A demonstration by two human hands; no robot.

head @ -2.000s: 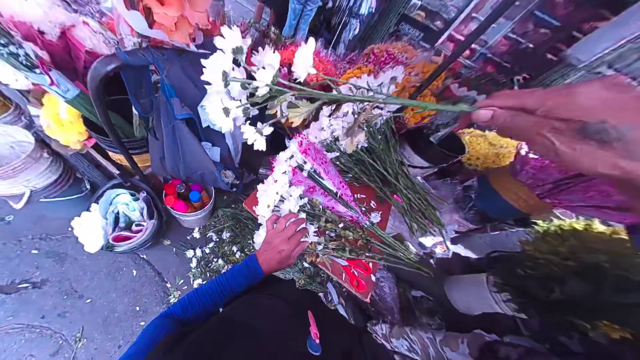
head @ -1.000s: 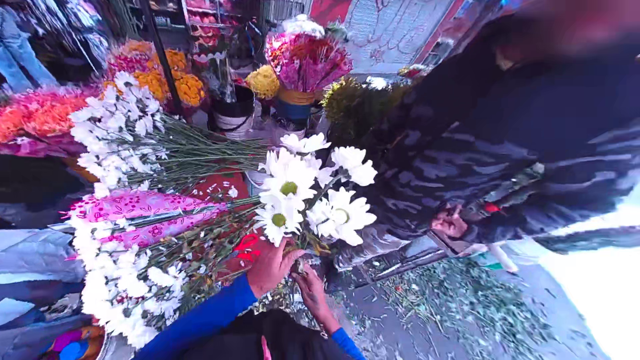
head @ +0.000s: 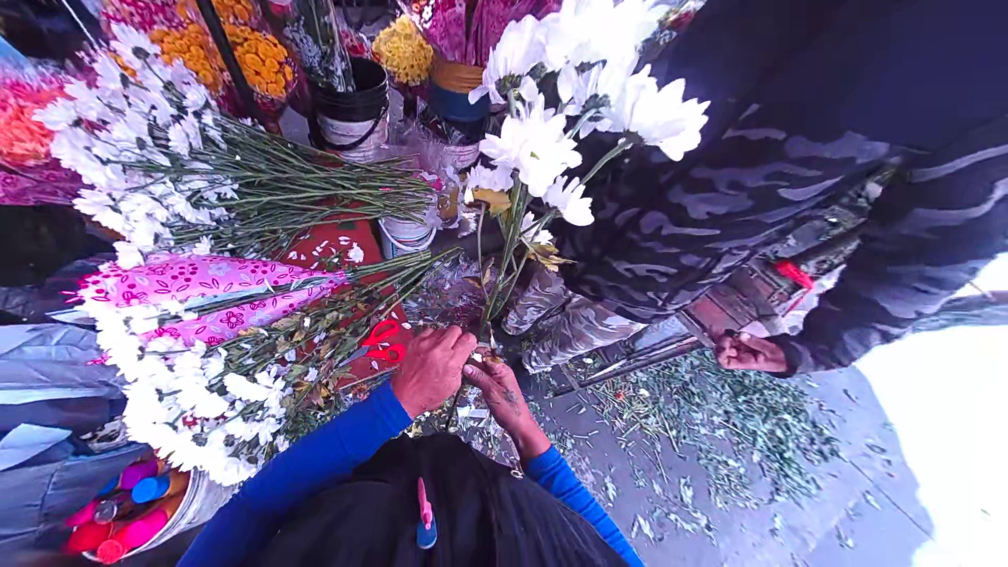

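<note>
A white chrysanthemum stem with several blooms (head: 535, 150) stands upright from between my two hands. My left hand (head: 433, 368) closes its fingers at the lower stem, and my right hand (head: 504, 394) grips the stem's lower end beside it, fingertips nearly touching the left. Left of them, red-handled scissors (head: 383, 342) lie on a red board (head: 335, 244). Cut chrysanthemums (head: 150, 150) with bare green stems lie across the far part of the board. A pink flower-patterned wrapper (head: 228, 295) rests on the nearer heap of white chrysanthemums (head: 197, 405).
At the right stands a person in camouflage-patterned clothes, one hand (head: 748, 352) near a metal frame. Black and white buckets (head: 354, 118) and orange flowers (head: 260, 59) stand beyond the board. A bucket of colourful bottles (head: 193, 504) is at lower left. Cut leaves (head: 709, 425) litter the ground.
The view has swung to the right since the oldest frame. My right hand, earlier raised with a flower stem, is now low beside my left. The blooms stand farther from my hands than one second ago.
</note>
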